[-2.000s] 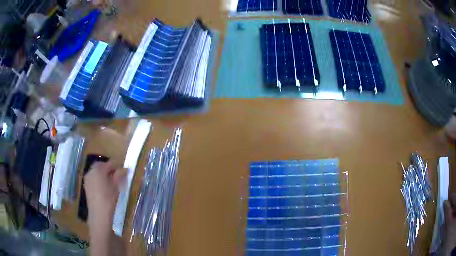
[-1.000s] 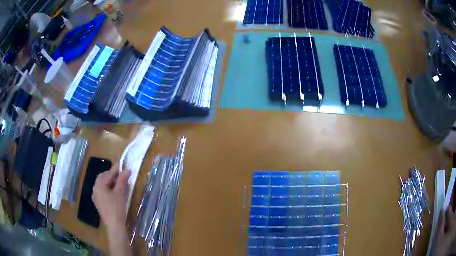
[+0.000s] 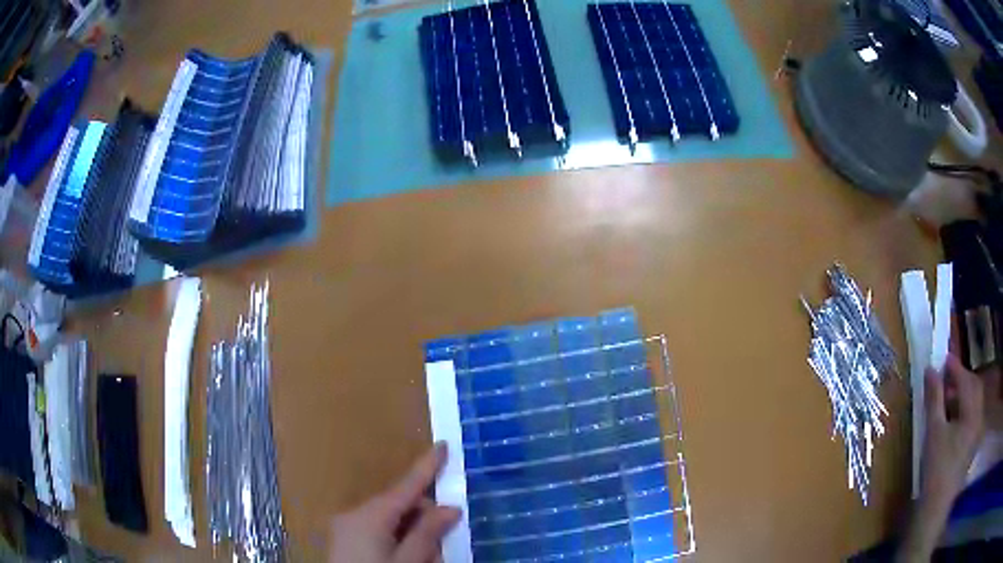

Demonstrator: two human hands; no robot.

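The joined string (image 3: 561, 440) lies face down, light blue with pale cross lines, its lower end cut off by the frame. My left hand (image 3: 401, 517) holds a white strip (image 3: 445, 412) along the string's left edge, fingertips on the strip. A thin silver ribbon line (image 3: 674, 429) runs along the string's right side. My right hand (image 3: 951, 412) is at the far right with its fingers on a white strip (image 3: 941, 313); another white strip (image 3: 915, 319) lies beside it.
Short ribbon pieces (image 3: 849, 368) lie right of the string. Long ribbons (image 3: 244, 429), a white strip stack (image 3: 182, 407) and a black phone (image 3: 121, 451) lie left. Finished strings (image 3: 198, 143) stand upper left. Dark cells (image 3: 495, 77) lie on the green mat (image 3: 379, 132). A grey device (image 3: 880, 110) stands upper right.
My left hand has moved right from the left strip stack and laid a white strip on the string's left edge. My right hand has separated one strip's top from its neighbour. The view has shifted right.
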